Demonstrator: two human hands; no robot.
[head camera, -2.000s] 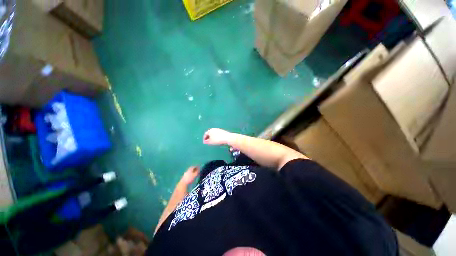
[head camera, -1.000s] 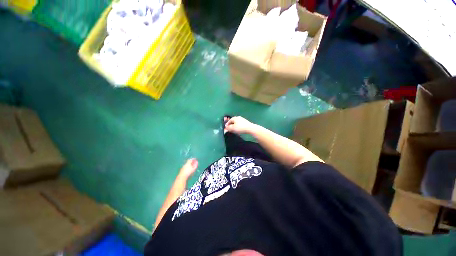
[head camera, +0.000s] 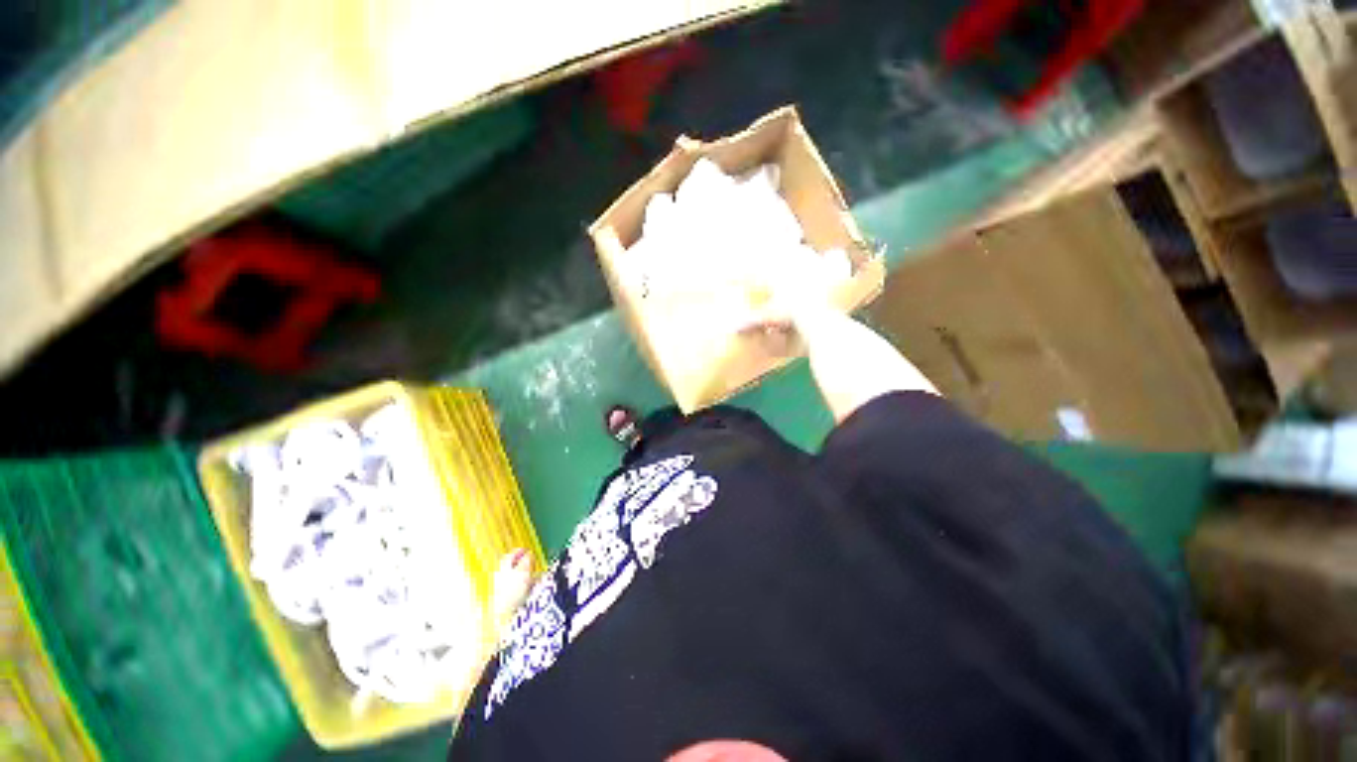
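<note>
An open brown carton (head camera: 688, 350) with white contents (head camera: 714, 223) stands in front of me, below the bench edge. My right hand (head camera: 771, 325) is blurred at its near side, over the rim and the white contents; its fingers and any grip are unclear. A yellow slatted crate (head camera: 484, 474) full of white moulded parts (head camera: 320, 514) is at my left. My left hand (head camera: 514, 578) hangs beside the crate's near side, small and partly hidden by my shirt; whether it touches the crate is unclear.
A cardboard-covered bench (head camera: 328, 67) crosses the upper left. A red stool (head camera: 261, 298) is under it, with more red objects farther right. A large brown cardboard panel (head camera: 1064, 320) and open cartons (head camera: 1265, 194) are at right. Another yellow crate (head camera: 33, 685) is at lower left.
The view has turned and come nearer the carton and yellow crate. My right hand has moved from above the floor to the carton. My left hand is now beside the yellow crate.
</note>
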